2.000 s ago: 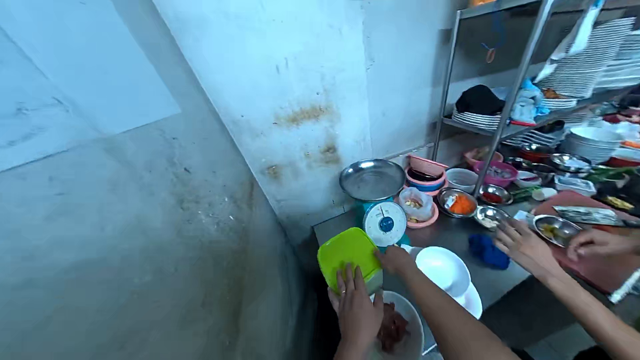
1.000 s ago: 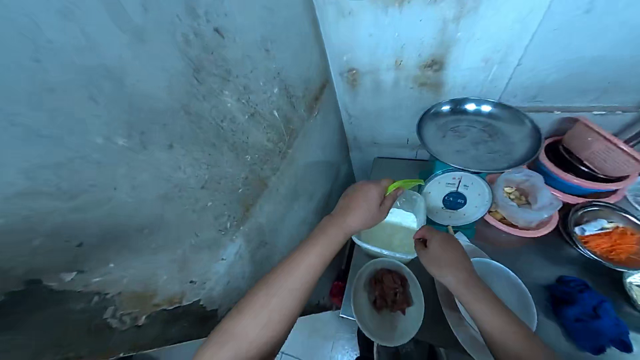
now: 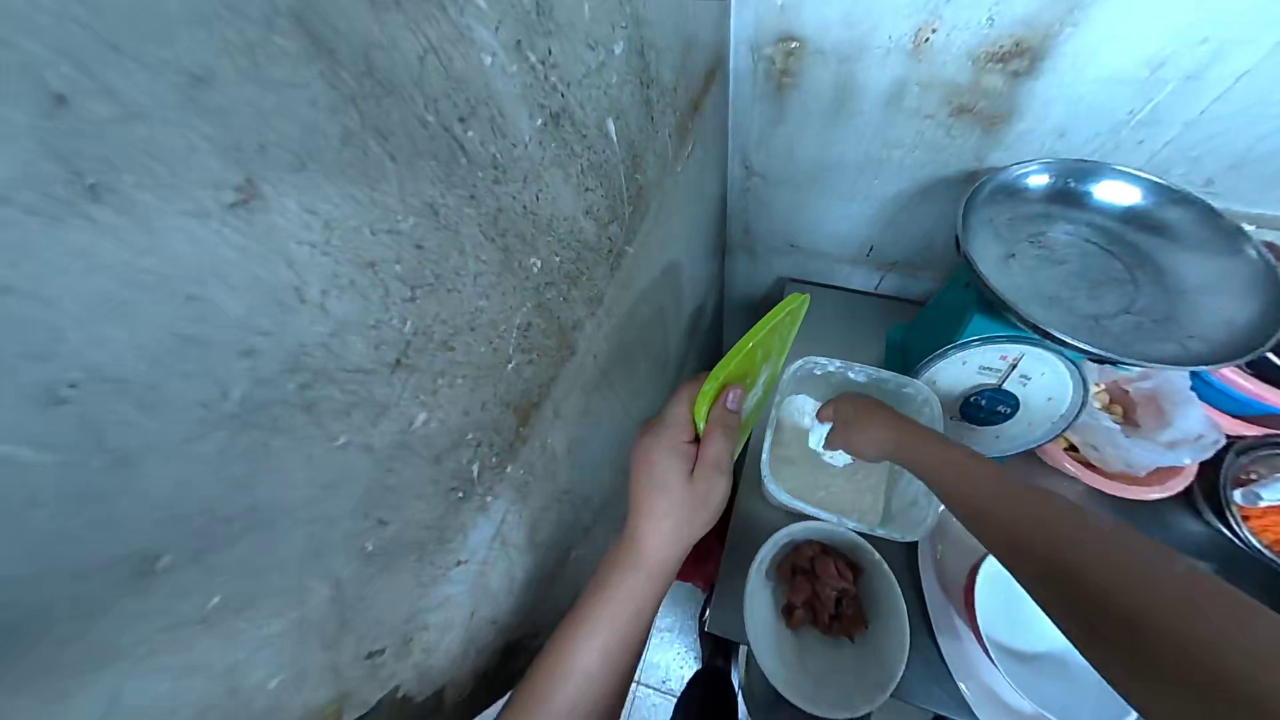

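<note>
My left hand (image 3: pixel 690 465) holds a green plastic lid (image 3: pixel 755 370) tilted on edge, left of a clear rectangular plastic container (image 3: pixel 900 500). Inside the container lies off-white powder (image 3: pixel 835 490), with a whiter clump near its far left part. My right hand (image 3: pixel 865 428) reaches into the container, fingertips down at the white clump; whether it grips a utensil or powder is hidden. Just below the container stands a white bowl (image 3: pixel 825 675) with pieces of dark red meat (image 3: pixel 822 590) in it.
A teal dial scale (image 3: pixel 1000 395) with a round metal pan (image 3: pixel 1120 265) stands behind right. Near it are a pink basin (image 3: pixel 1140 485) with a plastic bag (image 3: pixel 1150 420), and white dishes (image 3: pixel 1040 630) under my right forearm. Walls border the metal counter (image 3: pixel 850 315) at left and back.
The green lid, over the container two seconds ago, is now off to its left in my left hand. My right hand has moved into the container. The view has swung left and down.
</note>
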